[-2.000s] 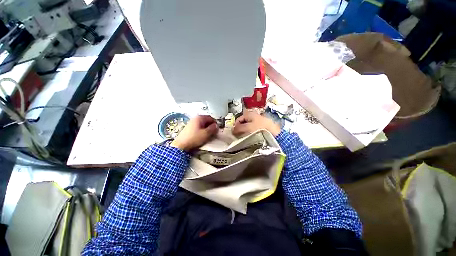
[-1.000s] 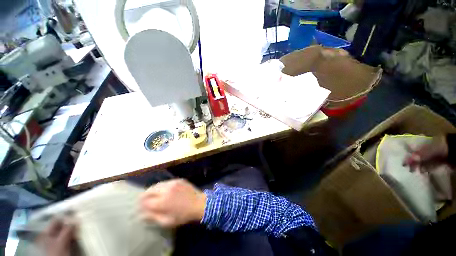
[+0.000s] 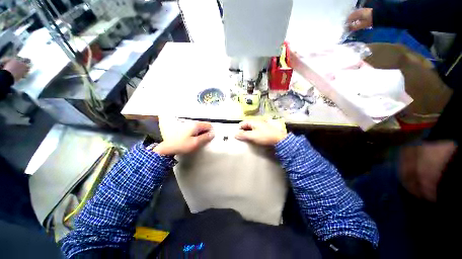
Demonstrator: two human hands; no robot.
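Note:
A beige bag piece [image 3: 233, 177] hangs from the table's front edge over my lap, with a small dark dot near its top. My left hand [image 3: 186, 137] grips its upper left part, and my right hand [image 3: 261, 132] grips its upper right part. The press head [image 3: 257, 28] stands behind, with its die on a yellow-wrapped base [image 3: 248, 102] just beyond the cloth. The cloth is in front of the die, not under the tip. A round parts dish [image 3: 211, 96] with brass-coloured bits sits left of the die.
A red tape dispenser [image 3: 280, 73] stands right of the press. A shallow box [image 3: 349, 103] with white paper lies at the table's right. Beige pieces [image 3: 66, 169] are stacked at left. A carton [image 3: 425, 76] is behind right. Other people's hands [image 3: 360, 19] show at both sides.
The view has swung right and back to the press. Both hands have moved from the lower left to the table's front edge, holding a flat bag piece. Another person's arm has appeared at upper right.

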